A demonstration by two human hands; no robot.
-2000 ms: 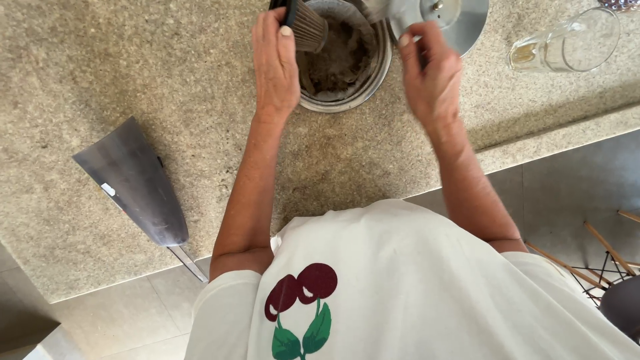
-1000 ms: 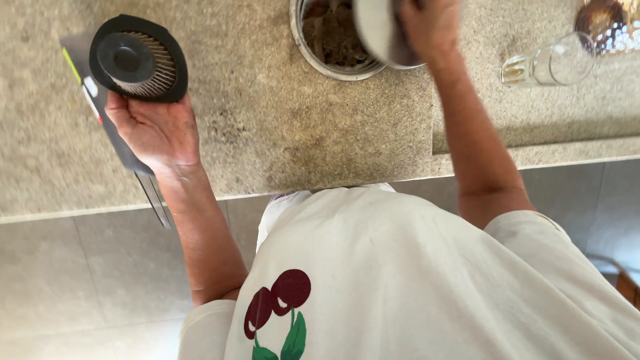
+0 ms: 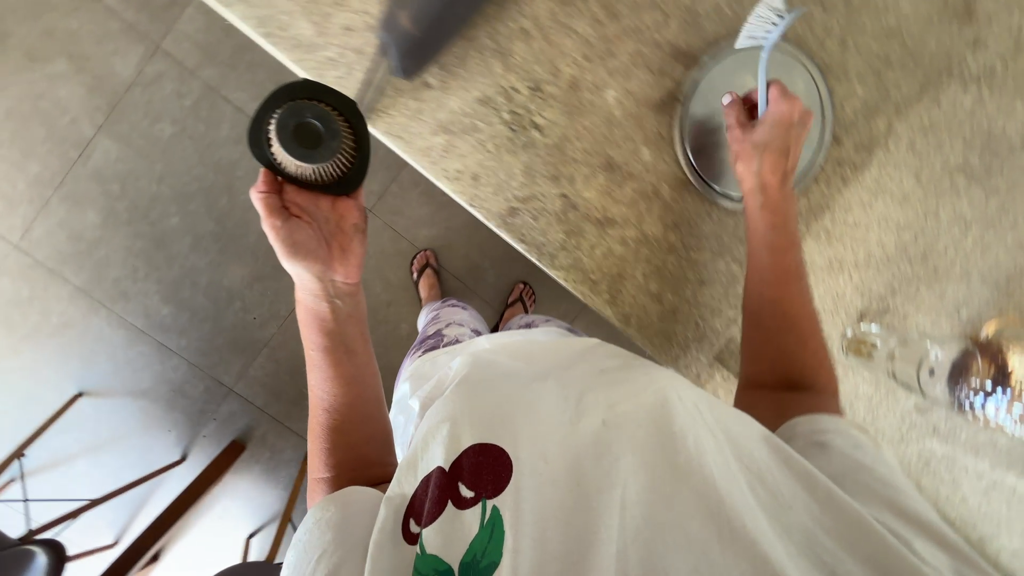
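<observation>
A pleated filter with a black rim point(image 3: 310, 136) rests on the fingers of my left hand point(image 3: 316, 228), held over the floor beyond the counter's edge. My right hand point(image 3: 768, 144) grips the pale handle of a dish brush point(image 3: 764, 40), its white bristles pointing away from me. Beneath that hand, a round metal lid point(image 3: 712, 88) covers a round container on the stone counter. Part of the lid is hidden by my right hand and wrist.
The stone counter's edge point(image 3: 480, 216) runs diagonally before me. A grey translucent vacuum part point(image 3: 424, 32) lies near the far edge. Blurred glassware point(image 3: 928, 364) and a shiny brown object point(image 3: 980, 376) are at the right. Chairs point(image 3: 160, 512) stand on the tiled floor at lower left.
The metal lid, held by my right hand above the open container, now covers it. My right hand now holds the brush. My left hand still has the filter. The view has turned strongly.
</observation>
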